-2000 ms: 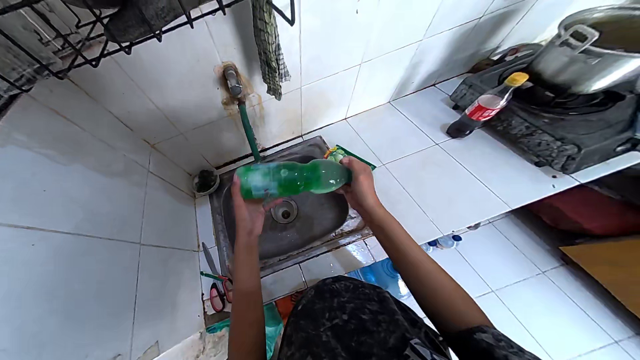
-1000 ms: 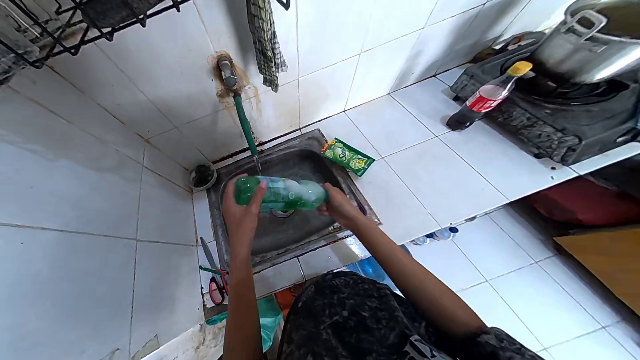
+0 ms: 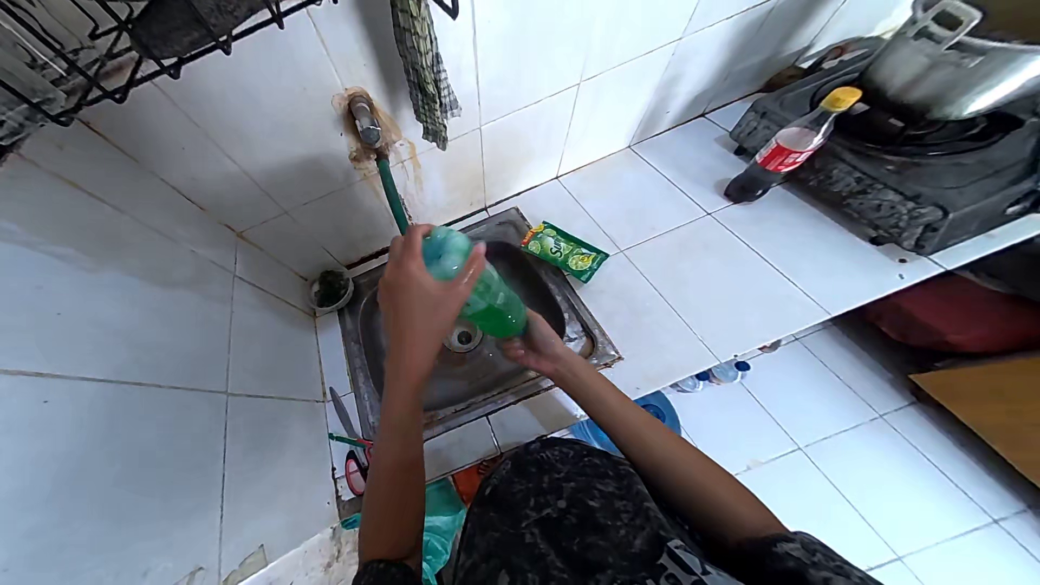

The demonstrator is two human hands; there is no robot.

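Observation:
Over the metal sink basin point(image 3: 487, 378), a green plastic bottle point(image 3: 496, 305) is held tilted between both hands, foamy at its upper left part, with green liquid low in it. My left hand point(image 3: 422, 284) grips the bottle's upper left end. My right hand point(image 3: 540, 345) holds its lower right end. On the sink's back right corner lies a green sachet point(image 3: 565, 250) with lime pictures. The green hose point(image 3: 392, 195) hangs from the wall tap point(image 3: 366, 122) behind the bottle.
A cola bottle point(image 3: 786, 154) with a yellow cap leans by the gas stove point(image 3: 877, 179), which bears a metal pot point(image 3: 934, 73). Scissors point(image 3: 356, 471) and a knife point(image 3: 343, 413) lie left of the sink, near a small pot point(image 3: 331, 291). A wire rack point(image 3: 162, 65) and a cloth point(image 3: 424, 73) hang above.
The green bottle has gone from nearly level to steeply tilted. My left hand has risen with one end, while my right hand is lower at the other end.

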